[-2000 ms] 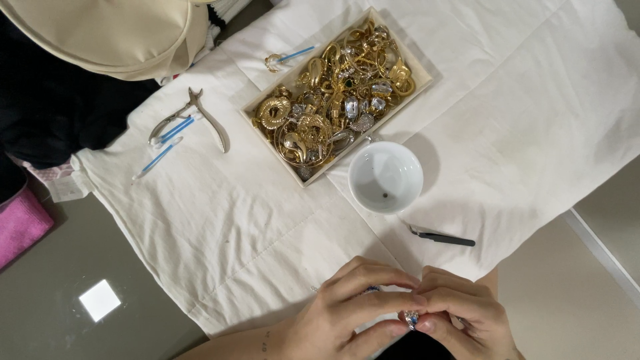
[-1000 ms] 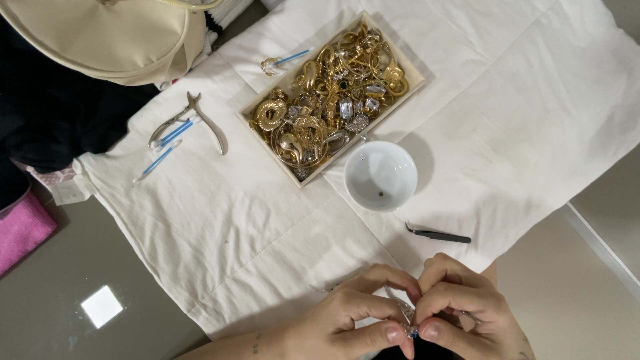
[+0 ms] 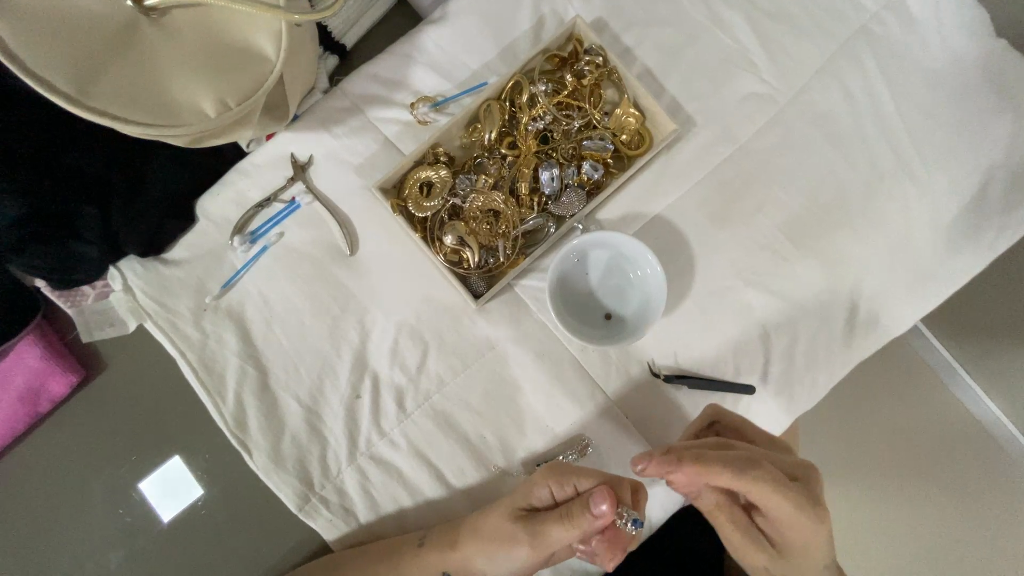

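My left hand (image 3: 572, 516), at the bottom middle, pinches a silver-toned piece of jewelry with a blue stone (image 3: 629, 521) between thumb and fingers. My right hand (image 3: 744, 488) hovers just to its right, fingers loosely bent, apart from the piece; nothing shows in it. Behind the left hand, a sparkling silver-toned jewelry piece (image 3: 570, 452) lies on the white cloth. Black tweezers with a bent tip (image 3: 708, 384) rest above the right hand. Beyond them stands a white cup (image 3: 607, 288) with a small dark speck inside, close to a tray (image 3: 478, 301) filled with gold-toned jewelry.
Metal nippers (image 3: 324, 204) lie at left with several blue-stemmed cotton swabs (image 3: 244, 268). A gold-toned ring-shaped piece (image 3: 420, 110) and another swab (image 3: 460, 94) sit behind the tray. A cream bag (image 3: 184, 64), black fabric (image 3: 96, 184) and pink fabric (image 3: 36, 384) are at the left side.
My hands were together at the jewelry piece; now the right hand has come away from it to the right. The left hand still holds the piece.
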